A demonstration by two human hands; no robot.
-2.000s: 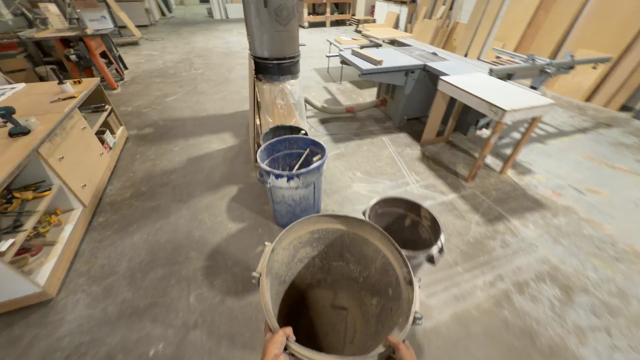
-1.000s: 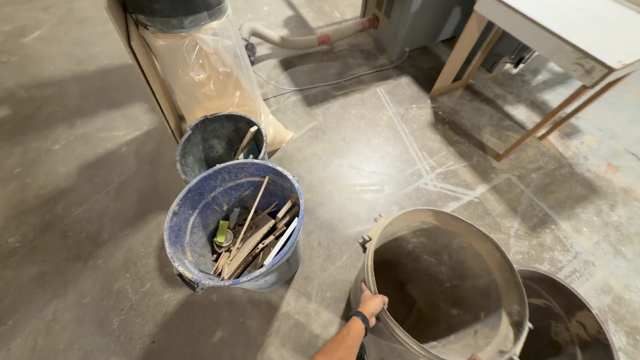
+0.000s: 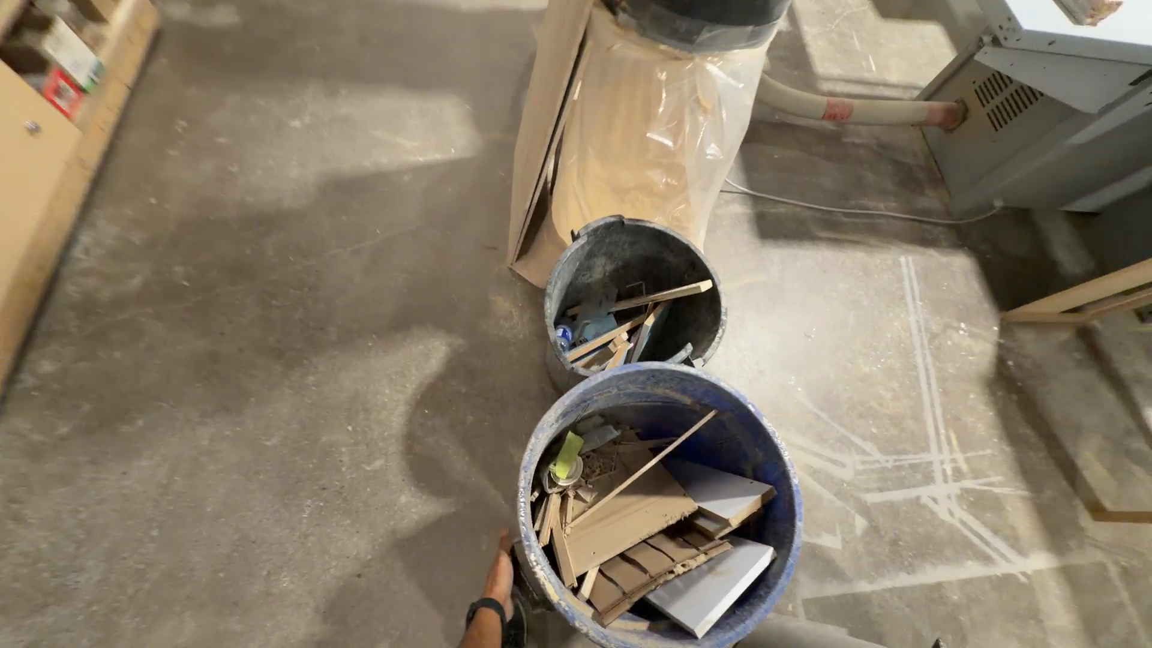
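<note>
A blue plastic bin (image 3: 781,504) holds wood and board scraps (image 3: 621,531), with a thin wooden stick (image 3: 648,466) across them. My left hand (image 3: 500,576), with a dark band at the wrist, is at the bin's lower left side; its fingers are partly hidden there, so its hold cannot be told. Just beyond stands a dark grey bin (image 3: 562,270) with wood offcuts (image 3: 661,297) and a bottle with a blue label inside. My right hand does not show. Part of a grey bin (image 3: 801,633) shows at the bottom edge.
A clear dust collector bag (image 3: 657,126) stands behind the bins beside a leaning board (image 3: 549,135). A hose (image 3: 864,110) runs to a grey machine cabinet (image 3: 1017,117); a cable (image 3: 837,205) lies on the floor. Wooden legs (image 3: 1089,297) are at right, a wooden cabinet (image 3: 36,171) at left.
A second ago my left hand was on the rim of the large grey bin; now it is at the blue bin. The blue bin now shows white and brown board pieces. The view has shifted left.
</note>
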